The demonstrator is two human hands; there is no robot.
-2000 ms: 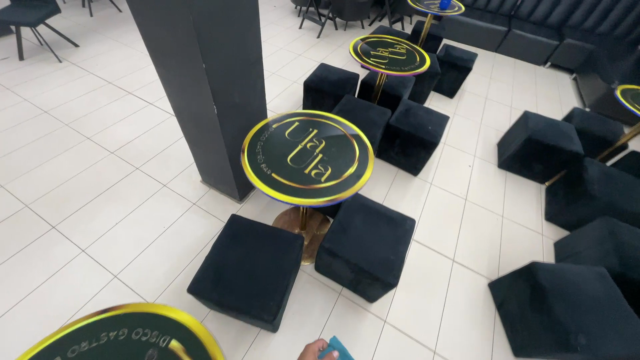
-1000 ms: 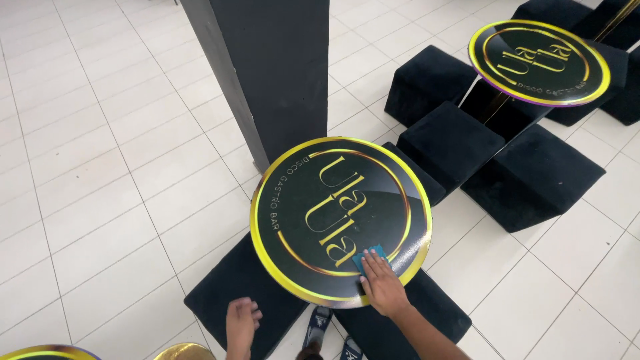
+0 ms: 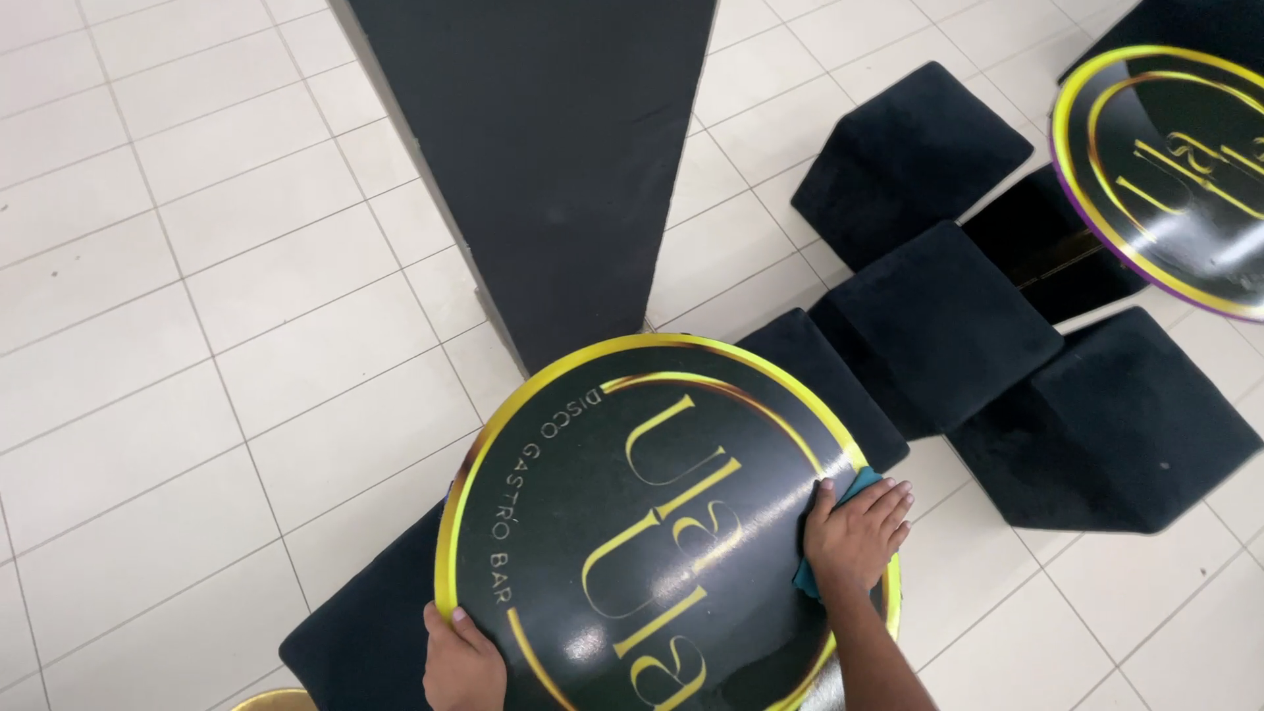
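A round tabletop, black and glossy with a yellow rim and gold lettering, fills the lower middle of the view. Under my right hand, at the tabletop's right edge, lies a teal cloth; the palm presses it down with the fingers reaching over the rim. My left hand grips the tabletop's lower left rim, thumb on top and the other fingers mostly hidden.
A dark square pillar rises just behind the table. Black cube stools cluster to the right, and another stool is partly under the table at left. A second round table stands at upper right. Light floor tiles surround them.
My left hand was off the table a second ago and now holds its rim. My right hand with the cloth has moved from the lettering to the right edge. The view has come closer to the table.
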